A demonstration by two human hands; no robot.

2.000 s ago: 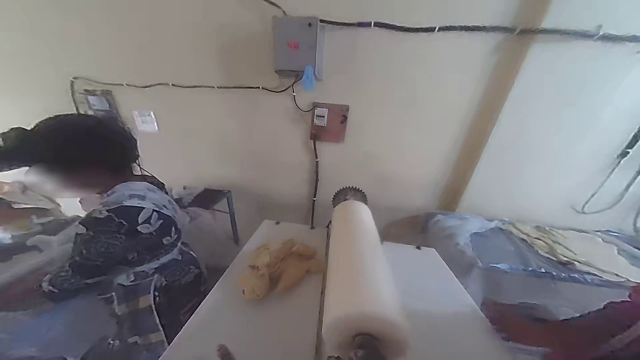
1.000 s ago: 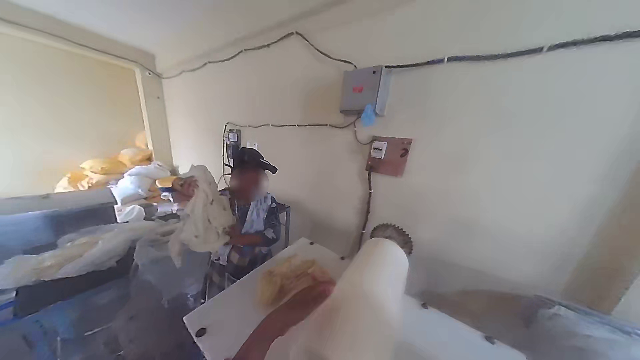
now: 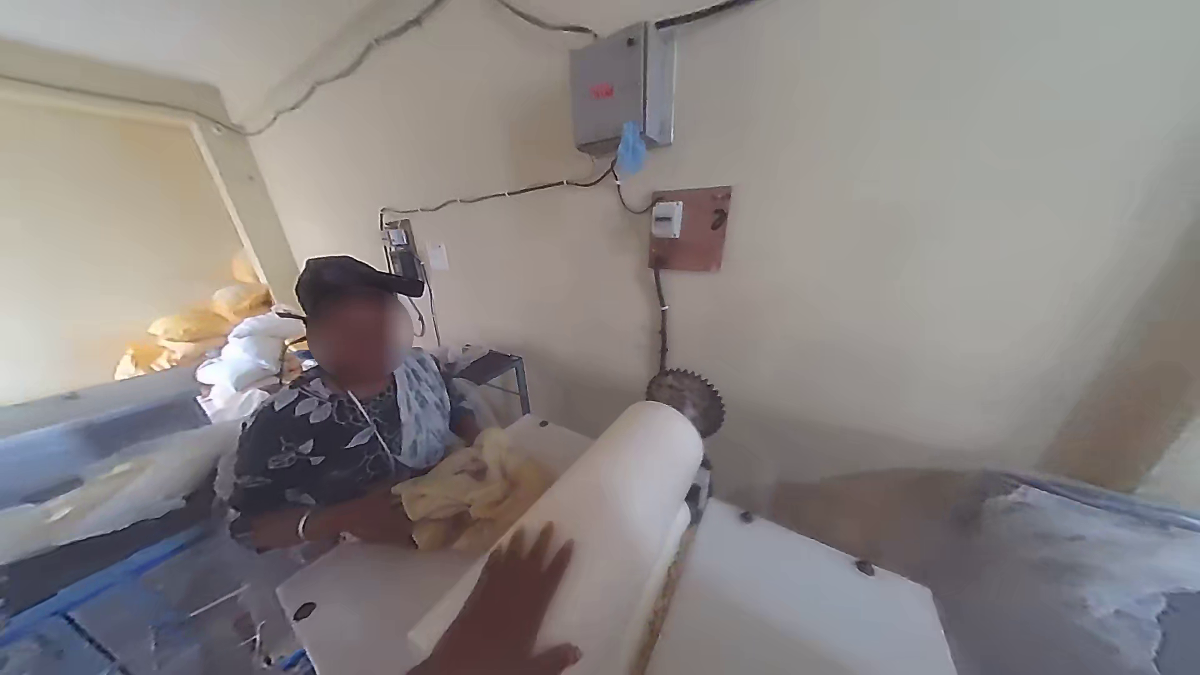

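My left hand (image 3: pixel 514 595) lies palm down with its fingers spread against the near part of a large white roller (image 3: pixel 623 487). The roller slants across a white tabletop machine, and a toothed metal sprocket (image 3: pixel 687 401) stands at its far end. To the left of the roller is a crumpled pale yellow sheet, perhaps dough (image 3: pixel 478 487), which a co-worker's hands touch. A narrow gap with crumbs runs along the roller's right side. My right hand is not in view.
A co-worker (image 3: pixel 347 431) in a dark cap is close at the left of the white tabletop (image 3: pixel 797 600). Behind are a small dark table (image 3: pixel 487 366) and stacked sacks (image 3: pixel 248 352). Plastic sheeting (image 3: pixel 1097 553) lies at the right. Electrical boxes (image 3: pixel 623 89) hang on the wall.
My left hand has come onto the roller. The co-worker, who held up a large pale sheet one second ago, now has hands at the yellow heap. The view has swung left since the first frame.
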